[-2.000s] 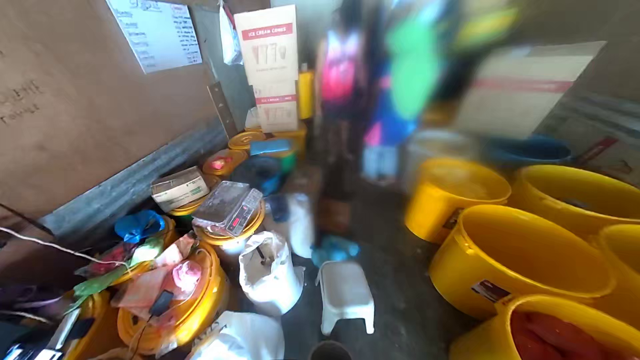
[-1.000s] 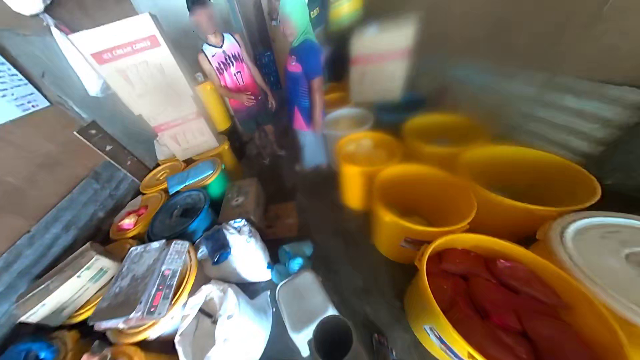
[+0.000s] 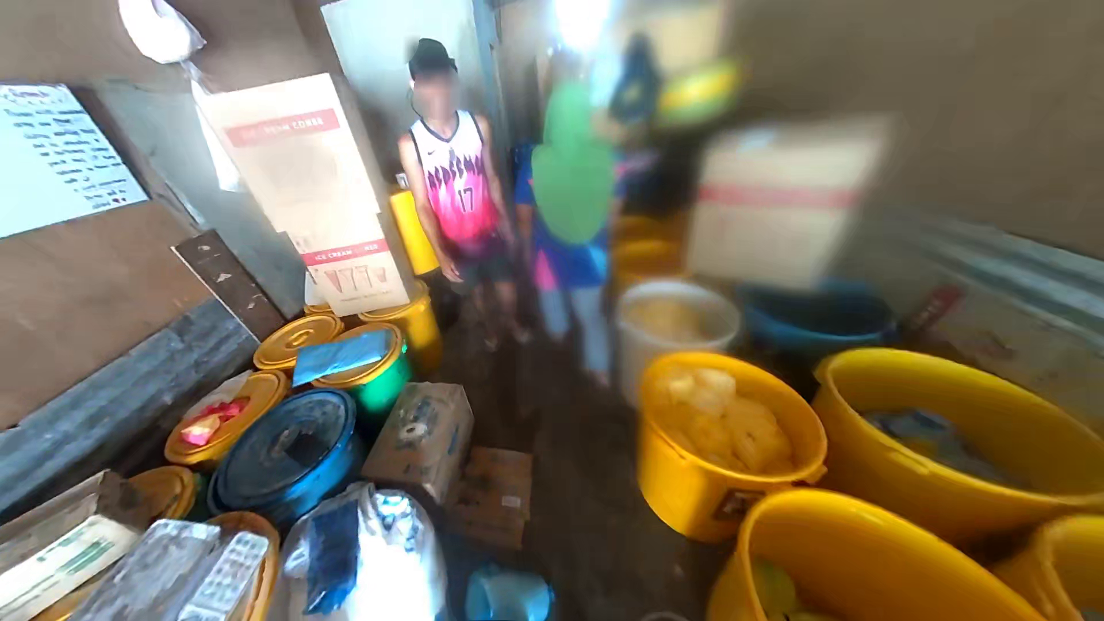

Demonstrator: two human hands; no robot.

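Observation:
Neither my left hand nor my right hand shows in the head view. At the lower left, a digital scale (image 3: 185,569) rests on a lidded yellow drum. A white plastic sack (image 3: 401,552) with dark blue plastic on it stands beside the scale. Right of the middle, a yellow tub (image 3: 733,509) holds yellowish filled bags (image 3: 733,423). Another yellow tub (image 3: 862,552) at the lower right has something yellow-green low inside. A larger yellow tub (image 3: 975,379) behind it contains greyish plastic.
Two persons stand at the back, one in a pink and white jersey (image 3: 461,190), one in blue (image 3: 569,250), blurred. A blue lidded drum (image 3: 289,448), cardboard boxes (image 3: 423,431) and a light blue container (image 3: 509,595) line the left side of the dark floor (image 3: 586,466). Tall cartons (image 3: 293,164) lean behind.
The view has swung markedly, and the white stool seen in both earlier frames is out of view. The tub of red bags seen one second ago is also out of view.

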